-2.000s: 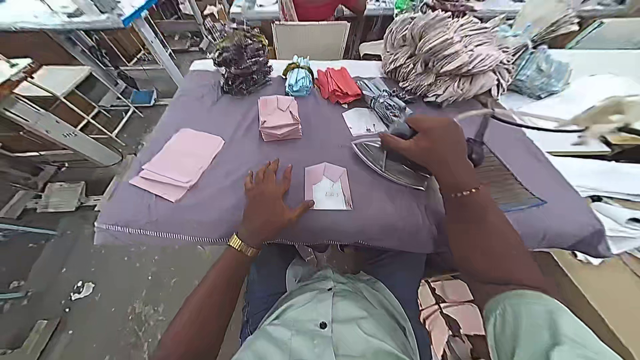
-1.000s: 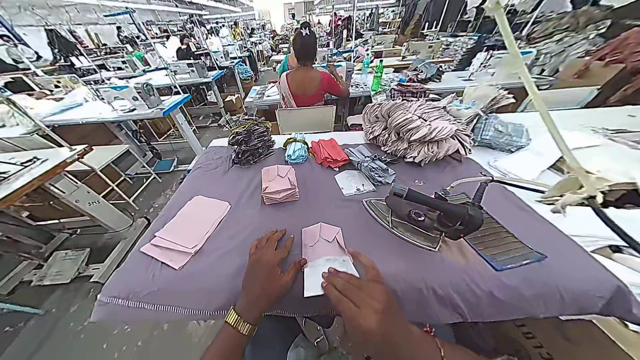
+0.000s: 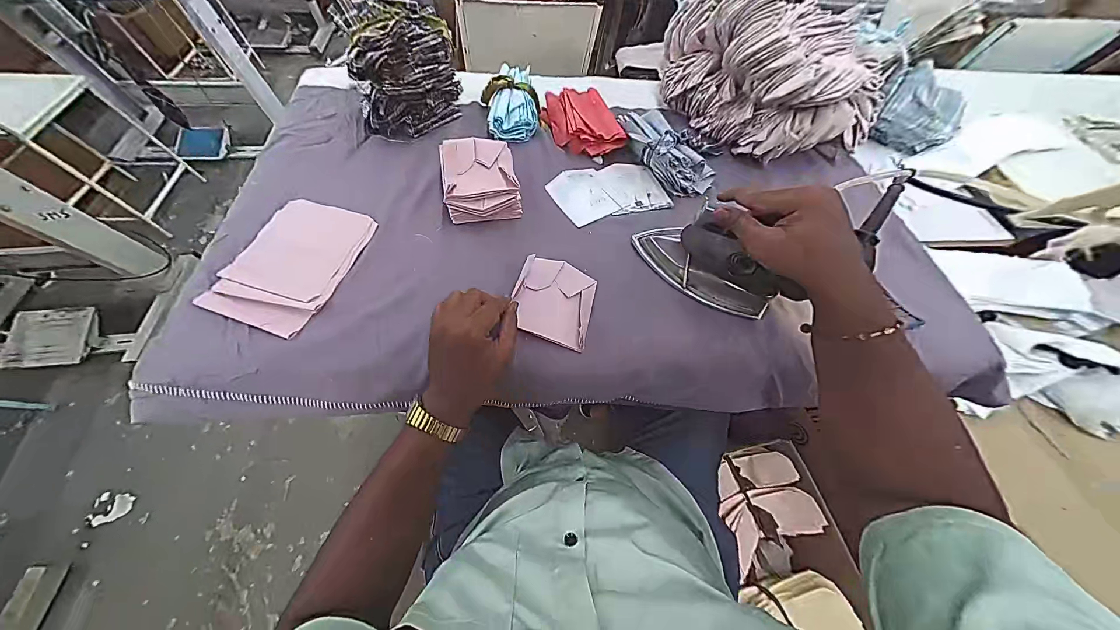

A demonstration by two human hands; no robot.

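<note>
My right hand (image 3: 787,232) is closed around the handle of a clothes iron (image 3: 713,271), right of centre on the cloth-covered table. Near the middle front lies a folded pink fabric piece (image 3: 560,302), and my left hand (image 3: 472,346) pinches its left edge between thumb and fingers. White template pieces (image 3: 604,192) rest above and to the right of it. Behind the folded piece stands a stack of folded pink pieces (image 3: 481,179). Flat pink fabric pieces (image 3: 293,262) lie in a pile at the left.
Along the back of the purple table cover (image 3: 385,324) sit a dark bundle (image 3: 402,70), a light blue bundle (image 3: 512,105), red fabric (image 3: 584,121), a grey-blue bundle (image 3: 674,153) and a large heap of greyish pieces (image 3: 770,79). A cable runs behind the iron.
My right hand has moved from the fabric piece to the iron. The pink piece is now folded over, its white part no longer showing, and a second white piece lies by the grey-blue bundle. The view tilts down.
</note>
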